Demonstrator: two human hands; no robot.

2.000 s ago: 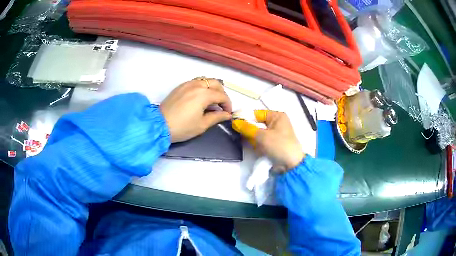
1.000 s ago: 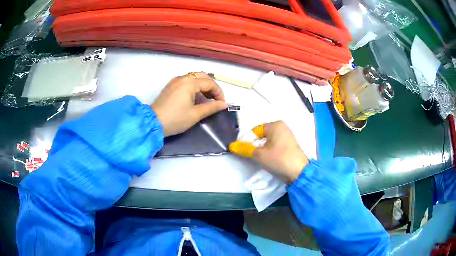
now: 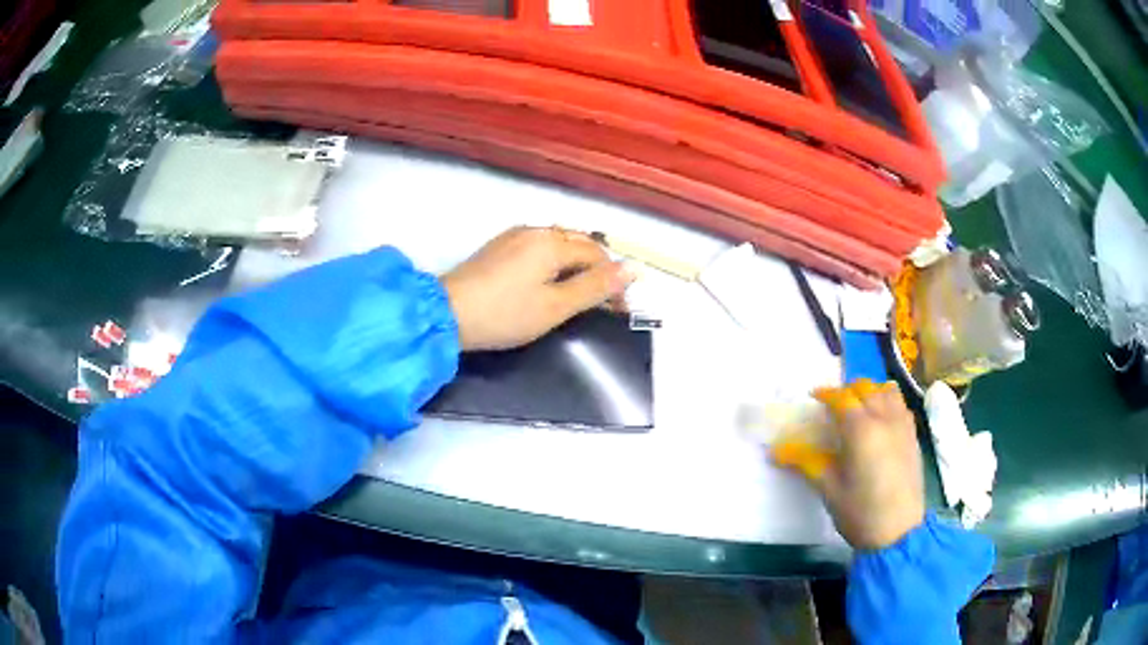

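A dark smartphone [image 3: 554,378] lies flat on the white work mat [image 3: 504,473], with glare near its right end. A small printed tab [image 3: 645,323] of clear film shows at its upper right corner. My left hand [image 3: 541,287], bare, rests over the phone's upper edge, fingertips bent together beside the tab; whether they pinch the film is hidden. My right hand [image 3: 869,454], with yellow finger cots, is off to the right above the mat, closed on a pale, blurred wipe [image 3: 778,423].
Stacked red trays [image 3: 567,132] stand behind the mat. Protective films [image 3: 227,189] and red-and-white scraps [image 3: 132,378] lie left. A tan stick [image 3: 655,256] and black tool [image 3: 818,309] lie behind the phone. Solvent bottles [image 3: 963,315] stand right, a white cloth [image 3: 959,454] before them.
My right hand has moved from the phone's right end to the right, with the pale wipe. The white cloth from the mat's front edge now lies by the bottles. My left hand stays at the phone.
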